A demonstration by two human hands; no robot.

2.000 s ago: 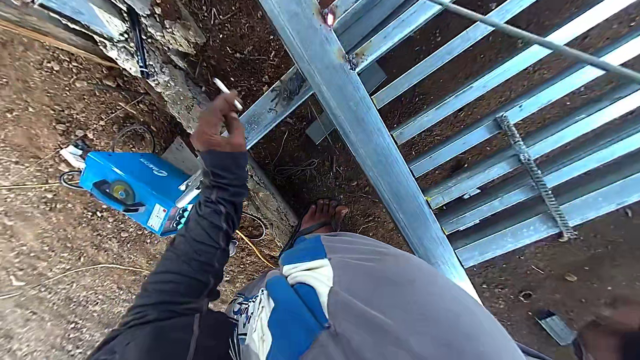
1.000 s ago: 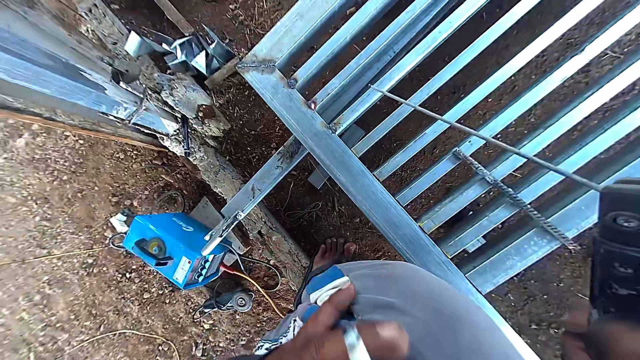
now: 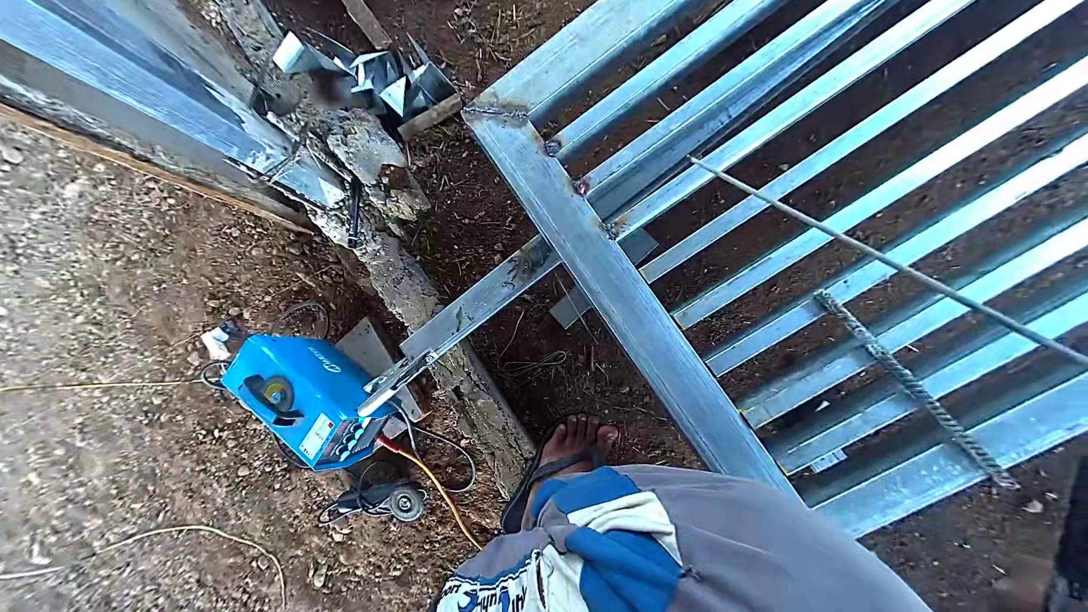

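Observation:
My left hand is out of view. A blurred brown shape at the lower right edge may be my right hand [image 3: 1024, 585]; a dark object [image 3: 1073, 535], too cut off to name, is beside it. A galvanized steel frame with parallel bars [image 3: 633, 314] lies at the centre and right, with weld marks near its upper corner. A metal strip [image 3: 484, 297] runs from under the frame, and locking pliers [image 3: 404, 374] grip its lower left end. A thin metal rod [image 3: 858, 246] and a short ribbed steel bar [image 3: 914, 387] lie across the bars.
A blue welding machine [image 3: 297, 395] stands on the gravelly ground at left, an angle grinder [image 3: 387, 500] and cables near it. A broken concrete edge [image 3: 408, 289] runs beside my sandalled foot [image 3: 565, 455]. Metal offcuts [image 3: 387, 81] and a steel post [image 3: 144, 76] are at upper left.
My left hand, raised with a small white stick two seconds ago and later over my lap, has left the view. The dark object at right has moved mostly out of sight.

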